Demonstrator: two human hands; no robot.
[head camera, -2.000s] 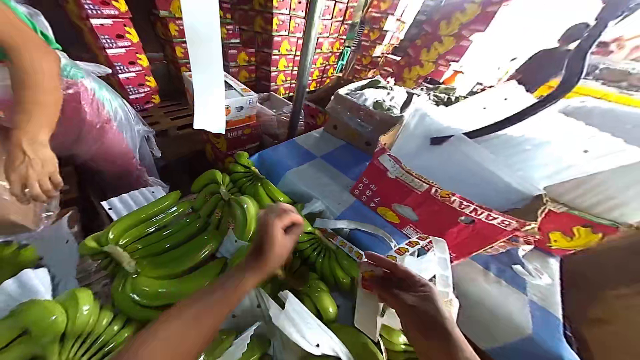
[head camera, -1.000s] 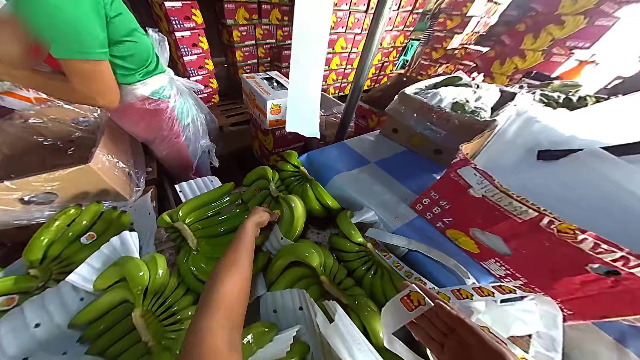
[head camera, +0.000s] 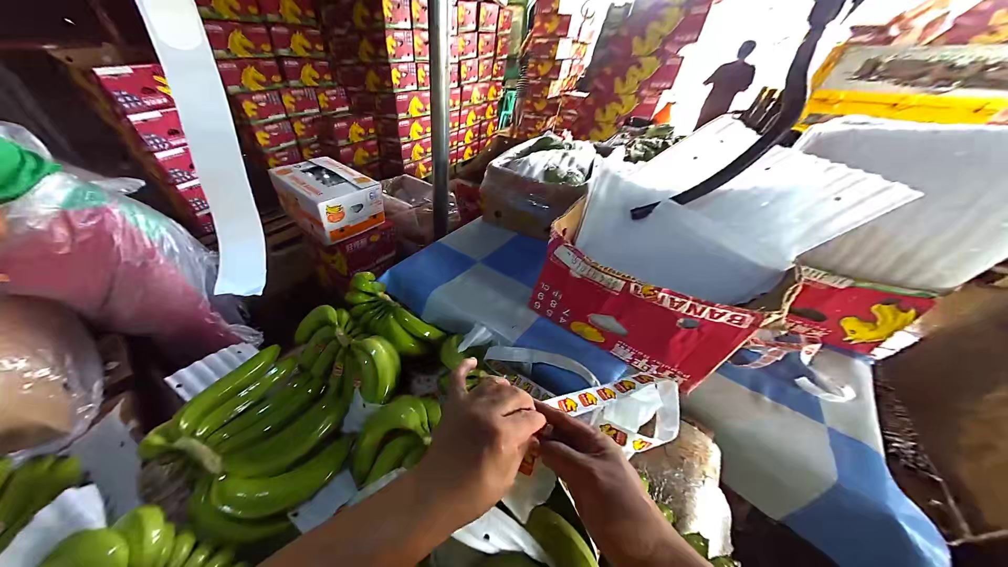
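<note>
My left hand (head camera: 488, 429) and my right hand (head camera: 591, 457) meet at the lower middle, fingertips together. From my right hand's fingers a strip of fruit stickers (head camera: 606, 394) runs up and to the right, its backing looped. My left hand's thumb and finger are at the strip's end; whether they hold a sticker is hidden. Green banana bunches (head camera: 276, 441) lie left of my hands, with white foam sheets (head camera: 213, 370) among them. More green bananas (head camera: 559, 535) show beneath my hands.
A blue and white checked cloth (head camera: 504, 291) covers the table behind. On it stands a red banana carton (head camera: 630, 323) holding white sheets. A metal pole (head camera: 439, 118) rises behind the bananas. At left is a person in plastic wrap (head camera: 102, 260); another person (head camera: 728, 83) is far off.
My left hand has moved from the banana bunches to my right hand at the sticker strip. The view has swung to the right since one second ago.
</note>
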